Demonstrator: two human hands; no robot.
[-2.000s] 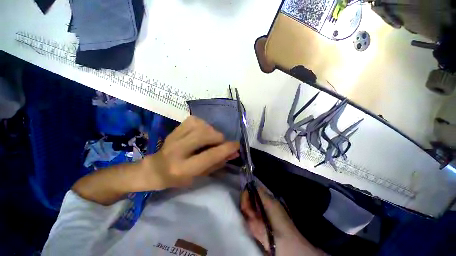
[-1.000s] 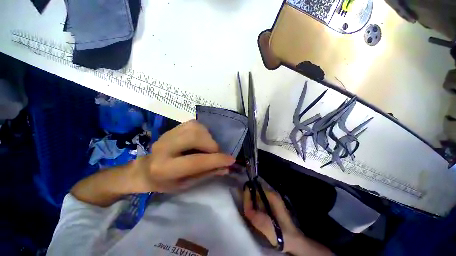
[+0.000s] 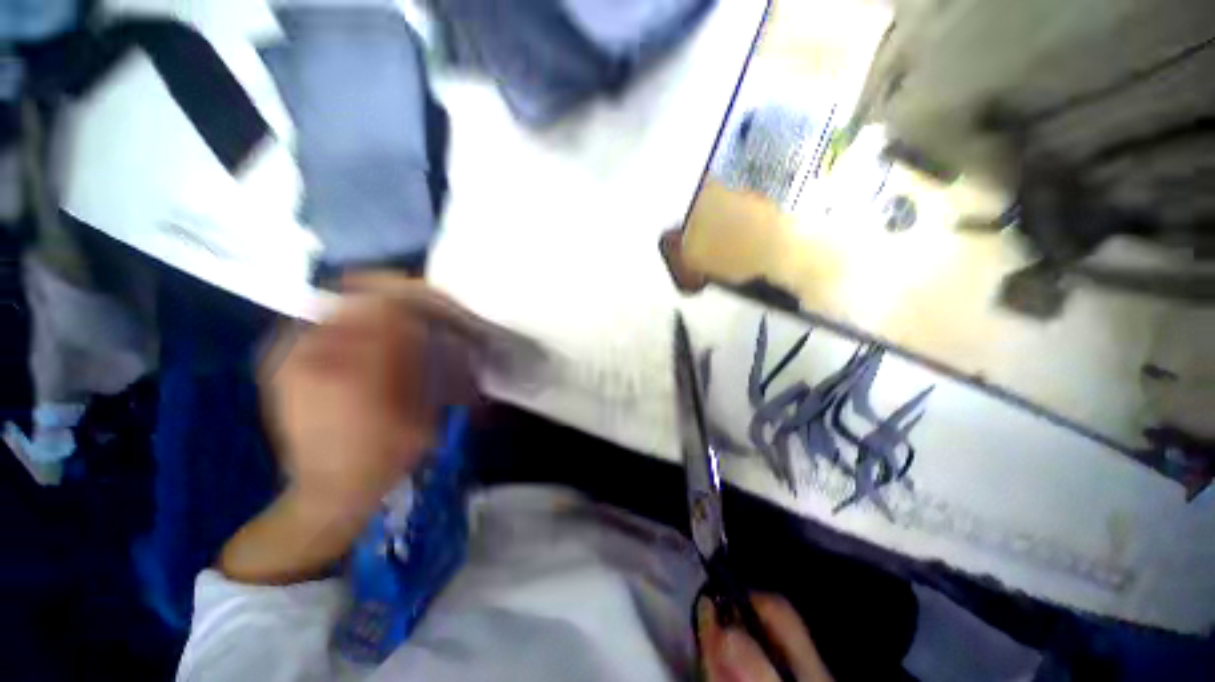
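Observation:
My left hand (image 3: 353, 386) is motion-blurred at the table's near edge, just below the stack of grey-blue pieces (image 3: 360, 147). A dark smear lies beside its fingers; whether it is a held piece cannot be told. My right hand (image 3: 766, 646) is at the bottom, partly cut off, shut on the handles of the scissors (image 3: 698, 453). The blades look closed and point up over the table edge. Thin grey offcuts (image 3: 833, 416) lie heaped to the right of the blades.
The sewing machine's tan bed (image 3: 760, 247) and blurred head (image 3: 1106, 160) are at upper right. A dark strip (image 3: 207, 93) lies at upper left. A dark grey-blue pile (image 3: 566, 60) is at the top edge. Blue plastic (image 3: 413, 546) shows below the left forearm.
My left hand has moved left, away from the scissors, towards the stack. The scissors have closed and sit lower with my right hand. The view has shifted, showing the pile at the top.

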